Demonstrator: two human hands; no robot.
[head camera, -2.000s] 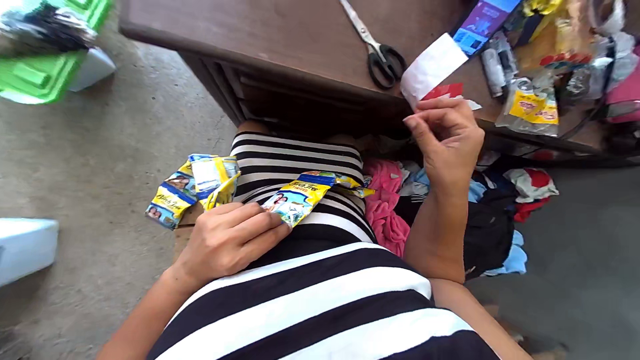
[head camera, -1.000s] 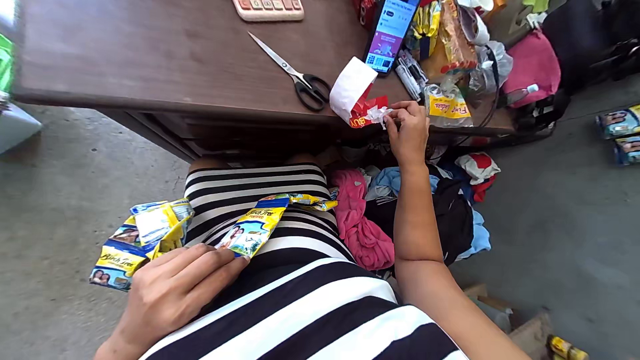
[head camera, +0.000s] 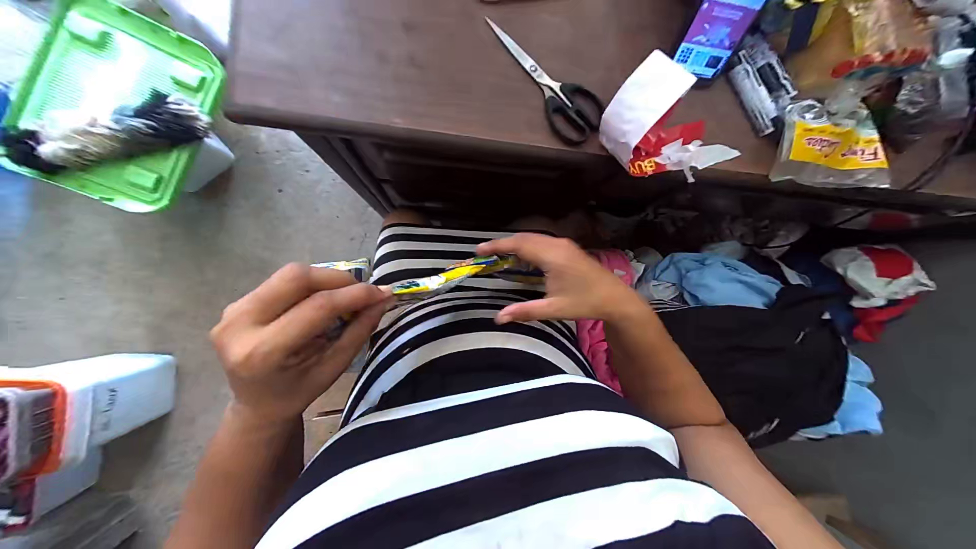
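Observation:
A strip of yellow and blue foil sachets (head camera: 446, 280) runs edge-on above the striped cloth over my lap. My left hand (head camera: 293, 335) pinches its left end between thumb and fingers, and more sachets show partly behind that hand. Around the strip's right end, my right hand (head camera: 568, 282) has its thumb and fingers spread; whether it touches the strip cannot be told. On the table lie scissors (head camera: 560, 91) with black handles, their blades together. Beside them a curled white paper strip (head camera: 644, 103) rests with torn red packaging (head camera: 667, 145) at the table edge.
The dark wooden table (head camera: 366, 69) carries a phone (head camera: 713, 34) and plastic packets (head camera: 835, 149) at right. Clothes (head camera: 724, 335) are heaped below it. A green lid (head camera: 145, 164) holding a yarn bundle (head camera: 114, 137) is upper left, white containers (head camera: 133, 393) lower left.
My right hand has left the torn red packaging at the table edge and come down to the sachet strip. My left hand has raised the strip, which now shows edge-on.

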